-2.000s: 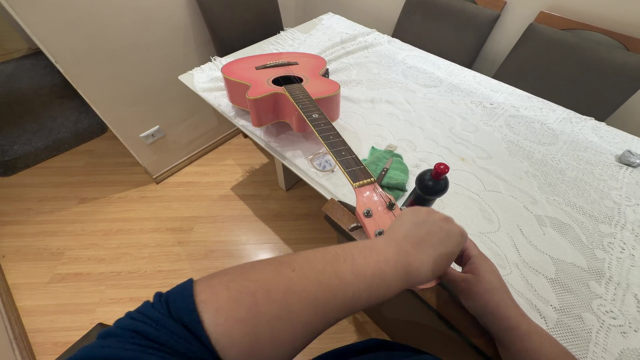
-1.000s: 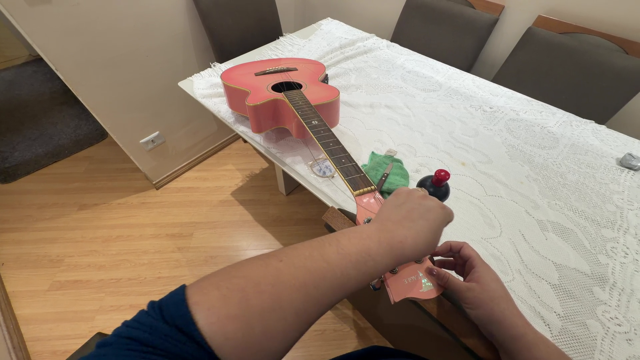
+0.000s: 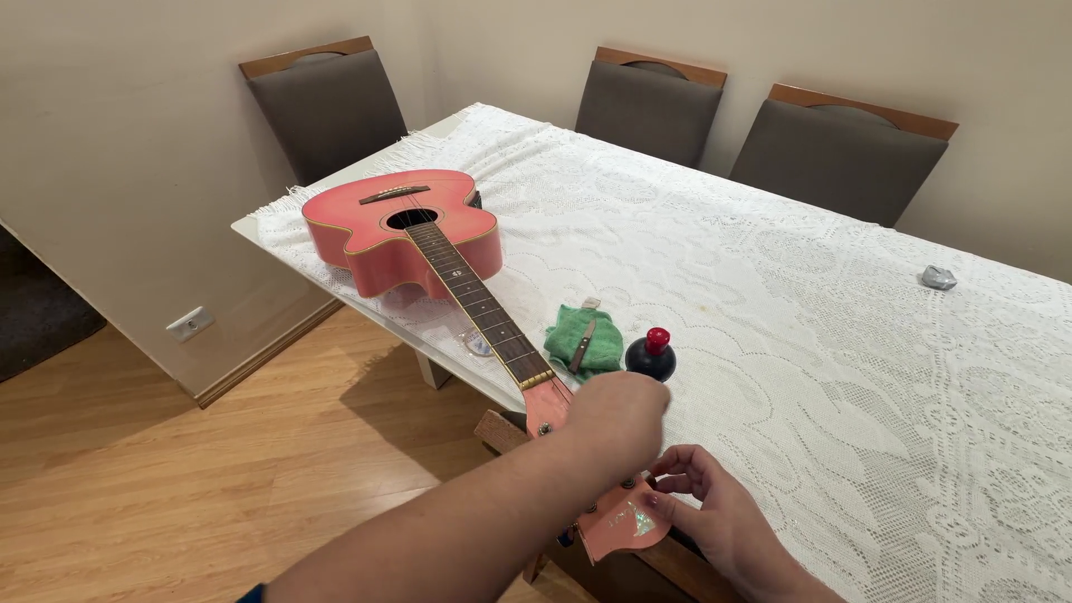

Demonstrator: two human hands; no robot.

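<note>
A pink acoustic guitar with a cutaway lies face up on the table, its headstock reaching past the near edge. My left hand is closed over the upper headstock; what its fingers grip is hidden. At the right side of the headstock, the thumb and fingers of my right hand pinch a tuning peg. Beyond my left hand stands a dark bottle with a red cap. Beside it a small knife with a wooden handle rests on a green cloth. A coiled string in a clear packet lies left of the neck.
A white lace tablecloth covers the table. Grey upholstered chairs stand along its far side, with another chair at the far left corner. A small grey object lies at the right. Wooden chair parts are below the headstock.
My left hand has lifted away from beside my right hand and moved up the headstock, uncovering its end. My right hand stays at the headstock's right side. The view has shifted somewhat.
</note>
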